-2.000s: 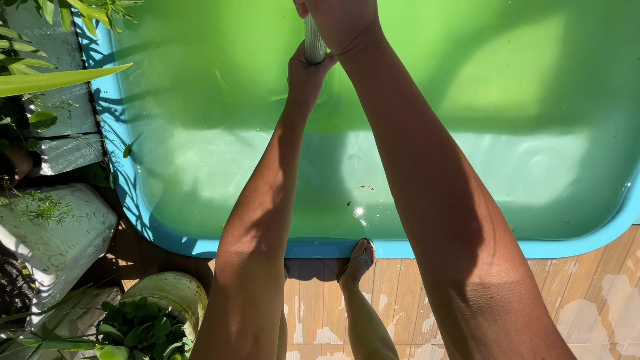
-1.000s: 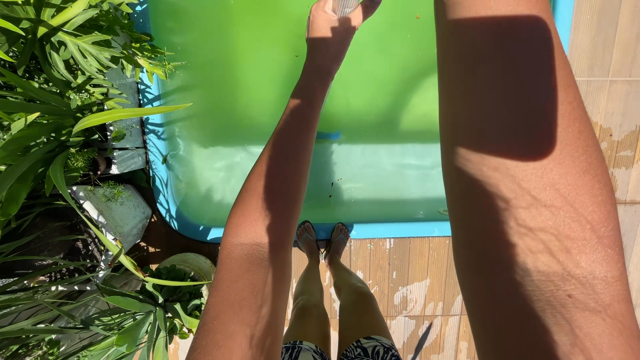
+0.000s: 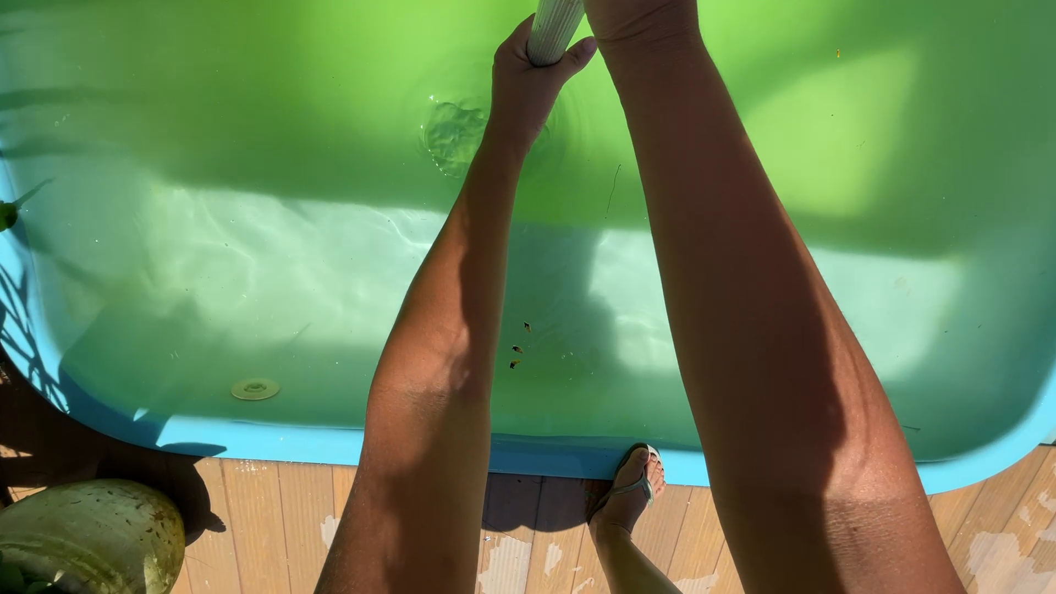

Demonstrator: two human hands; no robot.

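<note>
My left hand (image 3: 532,78) wraps around the near end of a ribbed, light-coloured pole (image 3: 555,31) at the top centre. Beside it, at the upper edge, is my right hand (image 3: 643,18); its fingers are cut off by the frame, so its hold does not show. Both arms stretch out over a pool of green water (image 3: 330,99). Left of my left wrist, the surface is ruffled in a small round patch (image 3: 454,136). The pole's far end is out of view.
A light blue pool rim (image 3: 569,455) borders wooden decking (image 3: 256,528) with worn patches. My foot in a flip-flop (image 3: 634,487) is at the rim. A round pale fitting (image 3: 255,388) lies at the pool's near left. A mossy pot (image 3: 99,528) stands lower left. Small dark bits (image 3: 516,349) are in the water.
The view has shifted a lot since a second ago, when both feet stood on the rim and plants filled the left side. Now one foot shows, and the ruffled patch is visible.
</note>
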